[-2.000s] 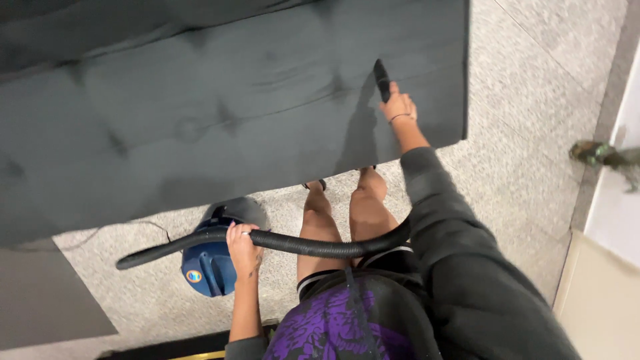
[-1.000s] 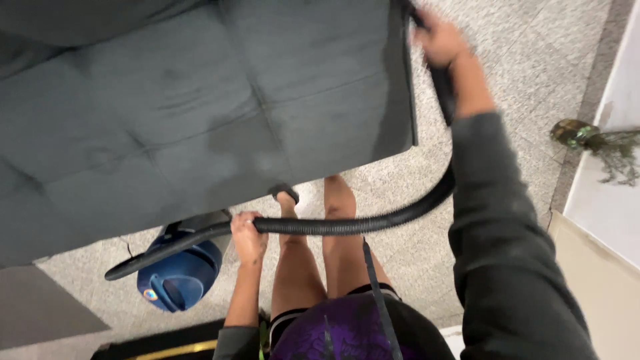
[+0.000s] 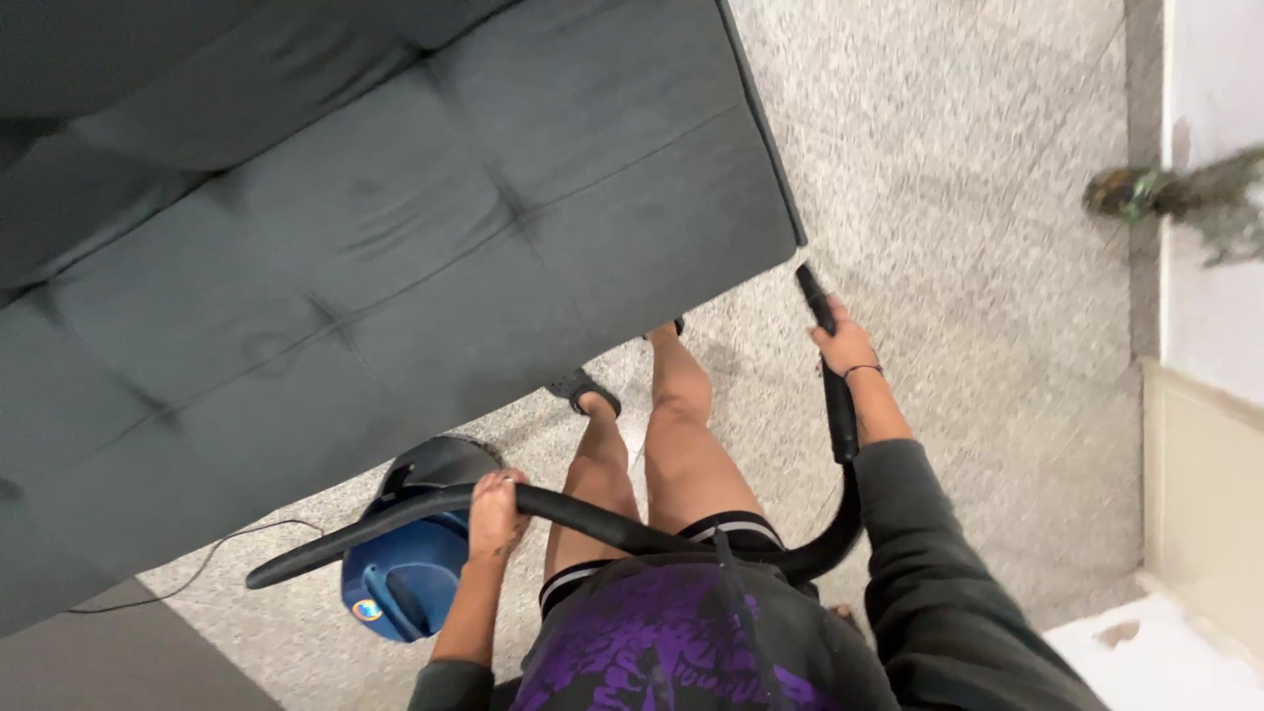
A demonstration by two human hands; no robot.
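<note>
My right hand (image 3: pixel 847 341) is closed around the black wand (image 3: pixel 838 410) of a vacuum cleaner, its narrow nozzle (image 3: pixel 812 289) just off the front corner of a dark grey tufted sofa (image 3: pixel 632 197). My left hand (image 3: pixel 497 509) grips the black corrugated hose (image 3: pixel 592 520), which crosses in front of my body and curves up to the wand. Behind the left hand, the blue canister vacuum cleaner (image 3: pixel 415 563) stands on the floor, partly covered by the hose and my forearm.
A thin black cord (image 3: pixel 212 553) runs over the speckled floor (image 3: pixel 948 197) to a grey mat (image 3: pixel 118 652) at lower left. Near the wall on the right is a blurred plant-like decoration (image 3: pixel 1136 195). My feet are close to the sofa's front edge, one in a black clog (image 3: pixel 583 390).
The nozzle was on the sofa seat two seconds ago; my right hand then moved past the sofa's side edge and is now nearer me, by the front corner. My left hand still holds the hose.
</note>
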